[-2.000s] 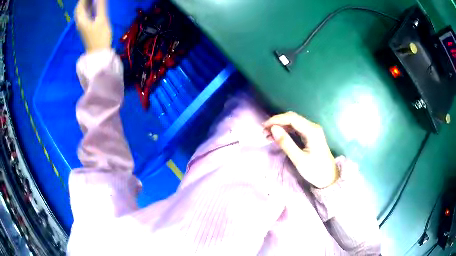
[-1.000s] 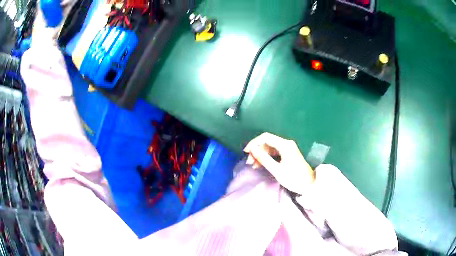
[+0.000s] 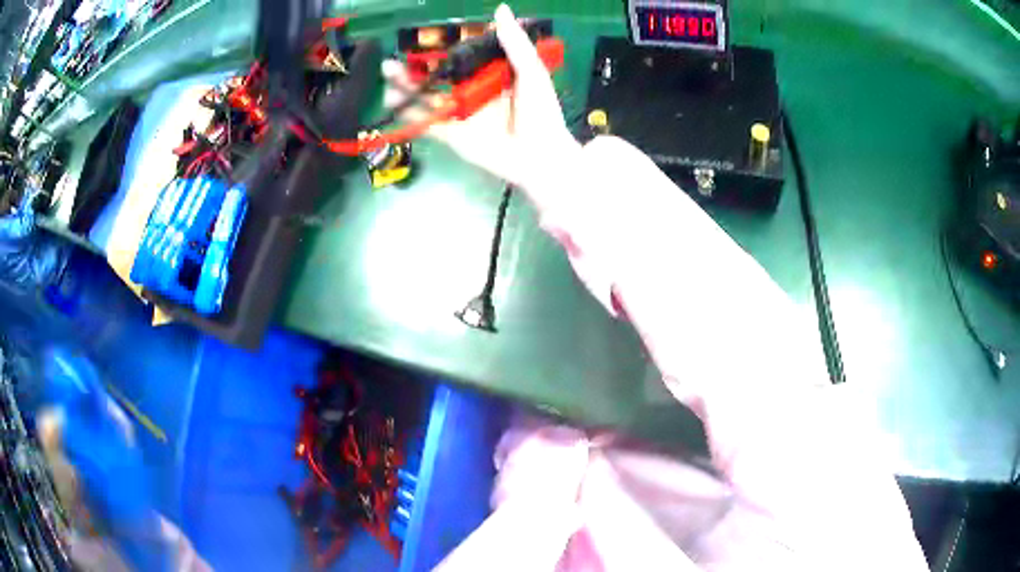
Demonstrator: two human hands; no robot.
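Observation:
My left hand (image 3: 62,458) is blurred at the lower left, around a blue tester (image 3: 101,436); the tester's screen cannot be made out. My right hand (image 3: 487,134) is raised at the top centre and holds a red clamp (image 3: 492,89) and a black clamp (image 3: 475,56), partly overlapping. Red and black leads run left from them over the dark tray. The black box (image 3: 682,106) stands just right of my right hand, with a lit red display (image 3: 680,27). Its two brass posts (image 3: 597,118) show, with no clamp on them.
The dark tray (image 3: 263,279) holds blue testers (image 3: 190,246) in a row and heaped leads. The blue bin (image 3: 241,447) below holds more leads. A yellow-and-black part (image 3: 388,162), a loose cable plug (image 3: 478,315) and a second black box (image 3: 1001,207) are on the green bench.
My right hand has moved from near my body up to the top centre and taken hold of the clamps. My left hand has come down with the blue tester. The view has shifted.

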